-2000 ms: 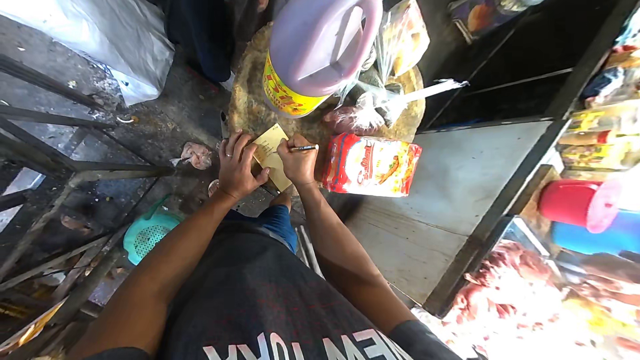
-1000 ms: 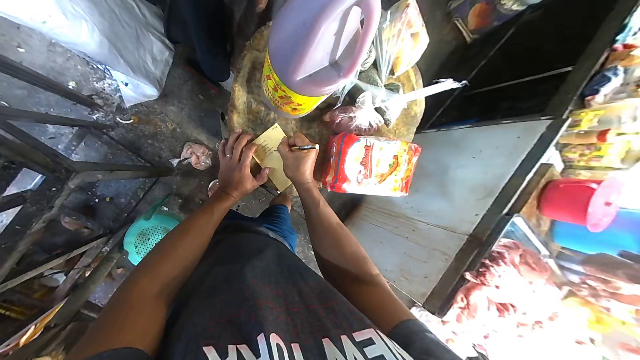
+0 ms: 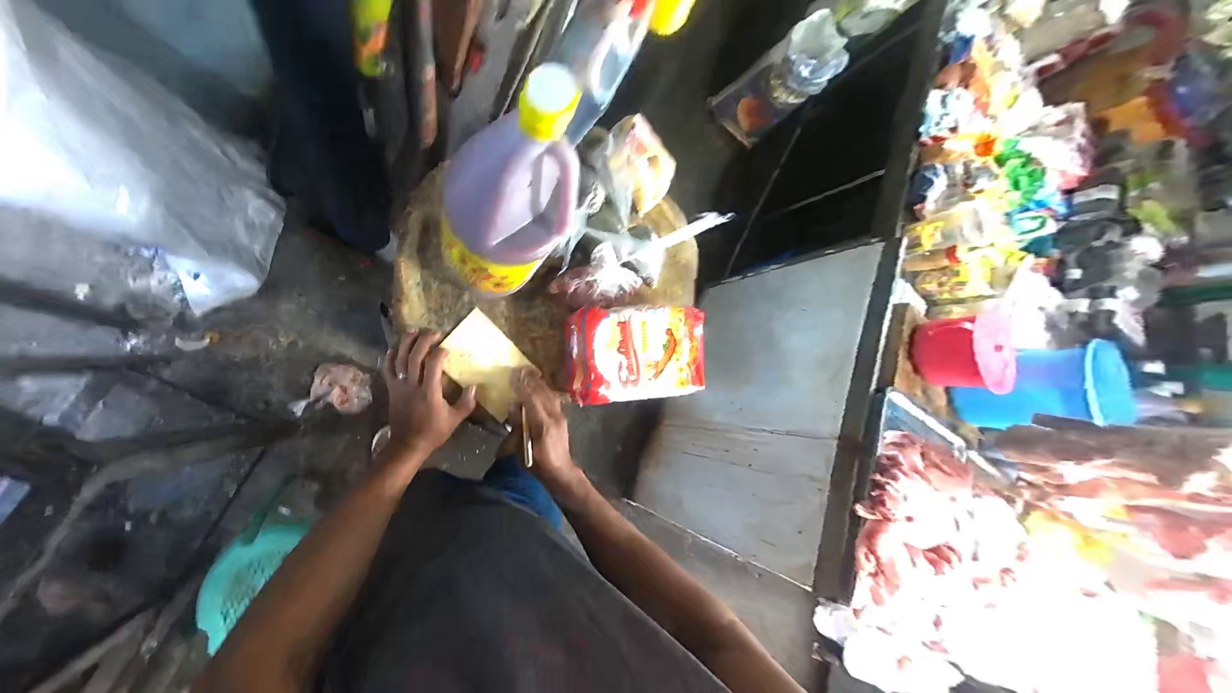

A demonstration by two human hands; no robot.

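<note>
A yellowish sheet or pad of paper (image 3: 481,361) lies at the near edge of a round wooden block (image 3: 416,279). At its left, my left hand (image 3: 423,390) rests with fingers spread, the thumb and fingertips against the paper. My right hand (image 3: 547,419) is at the paper's lower right corner, closed on a pen (image 3: 526,438) that points down toward my body. Right beside that hand stands a red and white packet (image 3: 637,353). Behind the paper is a large jug of purplish liquid (image 3: 505,192) with a yellow cap, next to knotted plastic bags (image 3: 602,274).
A grey panelled surface (image 3: 760,404) runs along the right, with raw meat (image 3: 924,539), a red container (image 3: 962,351) and a blue bucket (image 3: 1039,385) beyond it. At the left are dark metal bars, a turquoise basket (image 3: 250,577) and a large silvery bag (image 3: 115,173).
The pen, earlier held over the paper, now points down beside its lower corner. My right hand has moved down toward that corner. The view has tilted upward, showing the jug's cap.
</note>
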